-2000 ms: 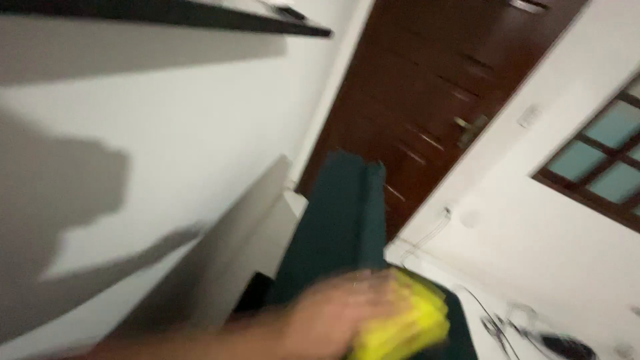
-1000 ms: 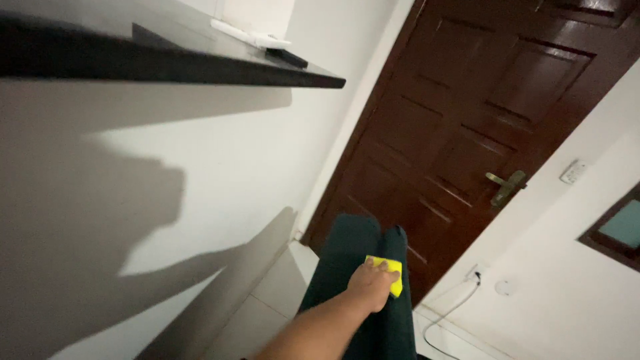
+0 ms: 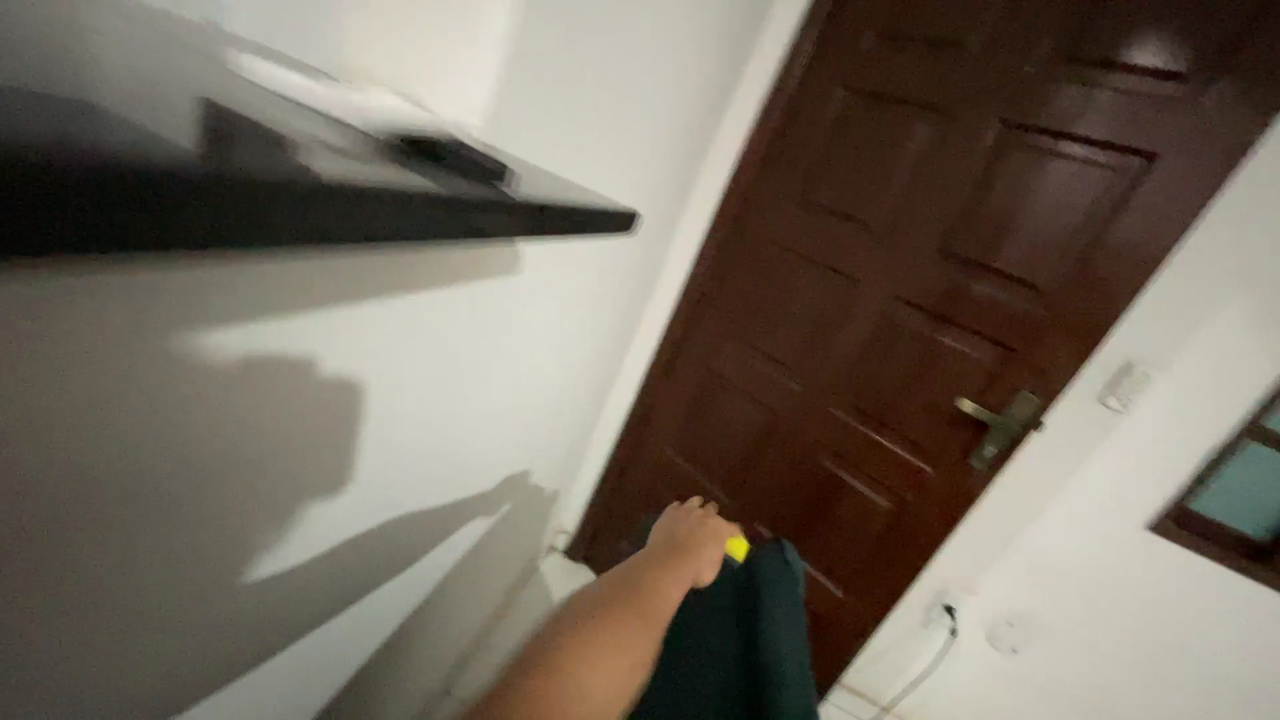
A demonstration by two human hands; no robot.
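My left hand [image 3: 690,540] is stretched out low in the middle of the view, over the far end of a dark green, padded piece of furniture [image 3: 725,640] with rounded edges. The fingers are closed on a yellow cloth [image 3: 737,548]; only a small part of it shows at the hand's right side, and the rest is hidden by the hand. Whether the cloth touches the green surface cannot be told. My right hand is not in view.
A dark wall shelf [image 3: 420,215] juts in at upper left, with a white thing and a black item [image 3: 450,158] on it. Behind the furniture stands a brown panelled door [image 3: 880,250] with a metal handle [image 3: 1000,425]. A cable [image 3: 925,665] hangs from a wall socket at lower right.
My left hand has moved with the yellow cloth to the far end of the green furniture, near its left side; one second ago it was nearer the right edge. The view has shifted.
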